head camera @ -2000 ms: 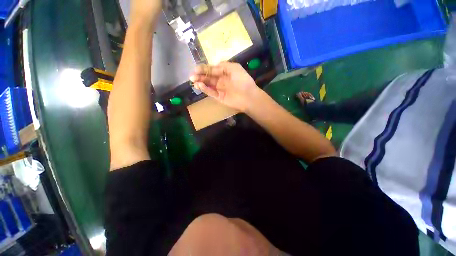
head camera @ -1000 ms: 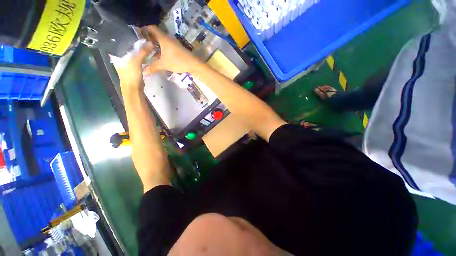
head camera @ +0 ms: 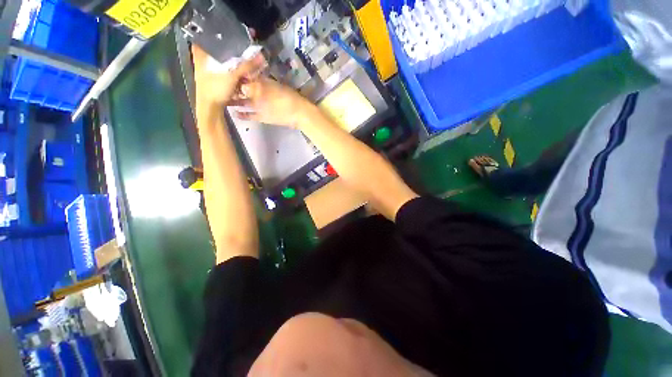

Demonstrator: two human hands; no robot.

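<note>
The machine head point(head camera: 221, 33), grey with a yellow label, hangs over the table at the upper left. A white wipe point(head camera: 250, 54) shows crumpled at its lower end, at the fingers of my left hand point(head camera: 214, 77). My right hand point(head camera: 267, 101) is close beside the left, fingers bent and touching or nearly touching it. Whether the right fingers hold anything is too blurred to tell. The grey machine table point(head camera: 276, 151) lies under both hands. The metal fixture point(head camera: 328, 62) stands to the right of them, with a pale yellow pad point(head camera: 346, 108) beside it.
Green buttons point(head camera: 289, 193) point(head camera: 381, 135) and a partly covered red emergency stop point(head camera: 331, 170) line the front edge, above a cardboard flap point(head camera: 335, 202). A blue tray point(head camera: 516, 77) with white parts stands right. A yellow-black bar point(head camera: 376, 40) rises beside it. A person's striped clothing point(head camera: 611, 213) is far right.
My left hand, first reaching out past the top edge, and my right hand, first over the front edge, came together at the machine head. Since then they have shifted only slightly, and the view has turned.
</note>
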